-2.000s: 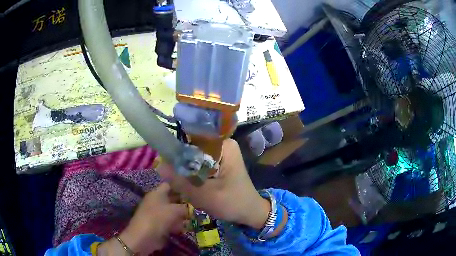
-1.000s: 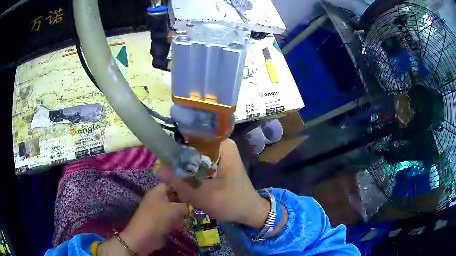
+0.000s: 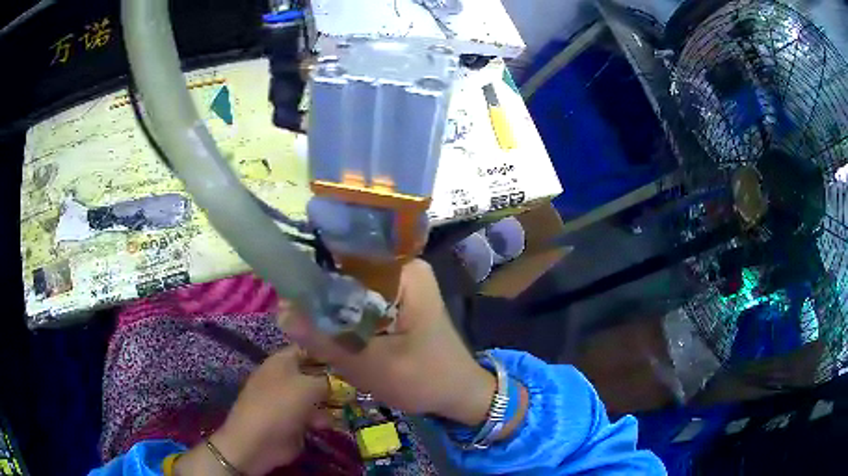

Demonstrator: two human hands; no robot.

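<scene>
The glue dispensing gun (image 3: 377, 139), a silver ribbed block over an amber-orange lower body, stands upright in front of me. My right hand (image 3: 395, 358) is closed around its lower body. The thick grey-white glue hose (image 3: 209, 177) curves down into the gun's lower left side. My left hand (image 3: 270, 400) is low over my lap, its fingers at the edge of a circuit board (image 3: 379, 439) with bright yellow block parts. The fingertips and the gun's tip are hidden behind my right hand. The board is partly covered and partly cut by the frame's bottom edge.
A printed cardboard surface (image 3: 112, 167) lies beyond my lap. A black bin (image 3: 79, 46) with yellow characters is at the upper left. A black fitting with a blue ring (image 3: 285, 70) hangs behind the gun. An open carton (image 3: 521, 251) holds white rolls. A wire-guard fan (image 3: 762, 186) stands at the right.
The gun, hose and my right hand have shifted slightly left in the picture. The yellow block part has moved slightly left and shows a little more. Both hands keep their places on the gun and board.
</scene>
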